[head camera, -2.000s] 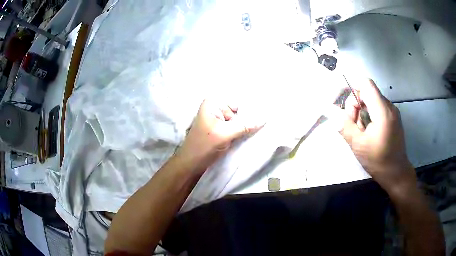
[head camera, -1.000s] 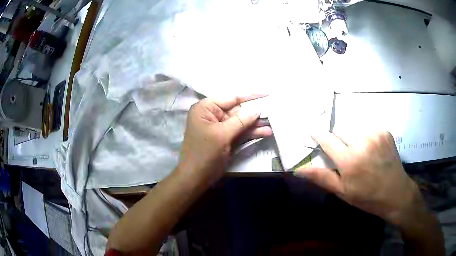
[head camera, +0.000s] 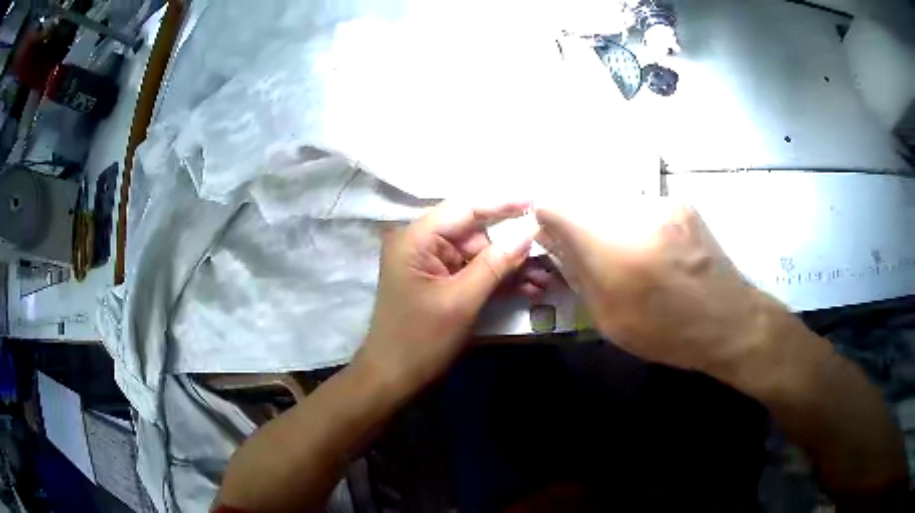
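The pale grey garment (head camera: 271, 301) spreads over the left of the table, overexposed toward the middle, with folds hanging over the front edge. My left hand (head camera: 431, 286) pinches a small white cloth edge (head camera: 514, 232) between thumb and fingers. My right hand (head camera: 662, 286) meets it there from the right, its fingertips close together at the same cloth edge. The right fingertips are partly hidden behind the hand, so their exact hold is unclear. The needle area (head camera: 657, 40) of the sewing machine is above, away from both hands.
An olive square mark (head camera: 543, 318) is at the front table edge. Printed ruler ticks (head camera: 828, 271) run along the right front. At the left stand a grey thread cone (head camera: 35, 215), scissors with yellow handles (head camera: 82, 240) and a dark bottle with red (head camera: 75, 88).
My right hand has come left, first from near the needle to the front edge, then to my left fingertips. The cloth strip between the hands has been drawn up into the fingers.
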